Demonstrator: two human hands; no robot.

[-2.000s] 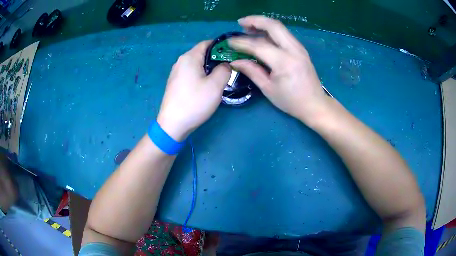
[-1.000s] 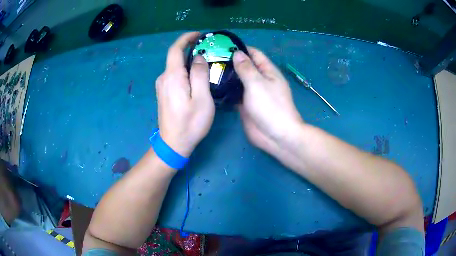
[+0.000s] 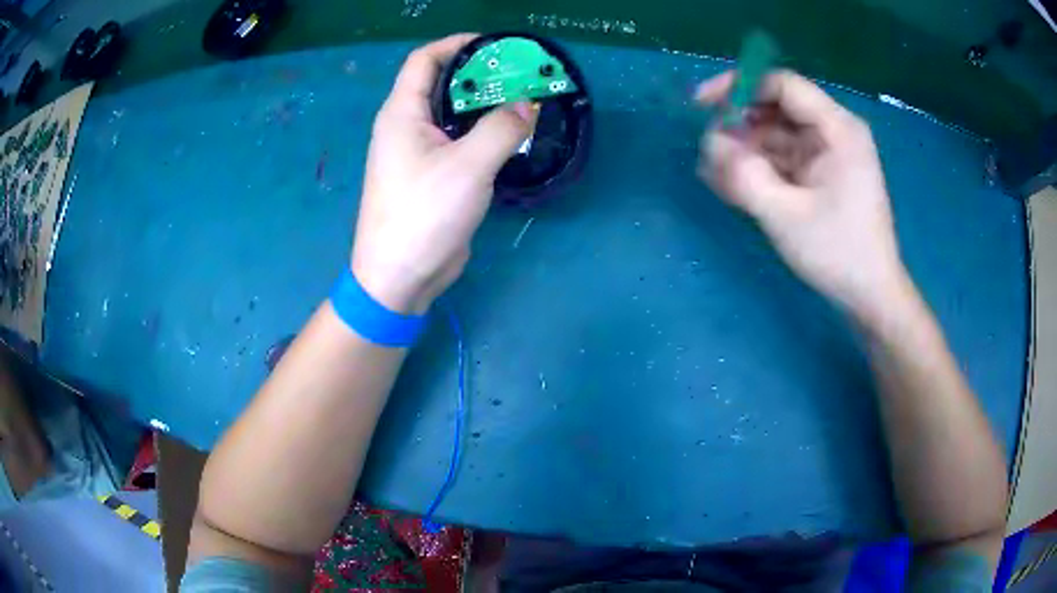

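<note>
A black oval housing (image 3: 565, 156) is held at the top middle of the bench mat, open side up. A green half-moon circuit board (image 3: 507, 72) lies in its upper half, with a partly covered white-and-yellow patch below it. My left hand (image 3: 431, 174) grips the housing at its left side, thumb over the board's lower edge. My right hand (image 3: 800, 174) is raised to the right, away from the housing, holding the screwdriver by its blurred green handle (image 3: 753, 75). The screwdriver's shaft cannot be made out.
Black housings (image 3: 241, 26) sit on the dark green conveyor (image 3: 359, 29) at the back left. Cardboard (image 3: 72, 139) with loose green boards is at the far left. A blue cord (image 3: 461, 394) hangs from my left wrist strap (image 3: 377, 313). A red bubble bag (image 3: 435, 562) lies below the bench edge.
My right hand has left the housing and picked up the screwdriver from the mat. My left hand still holds the housing, now slightly higher, with its thumb moved inward.
</note>
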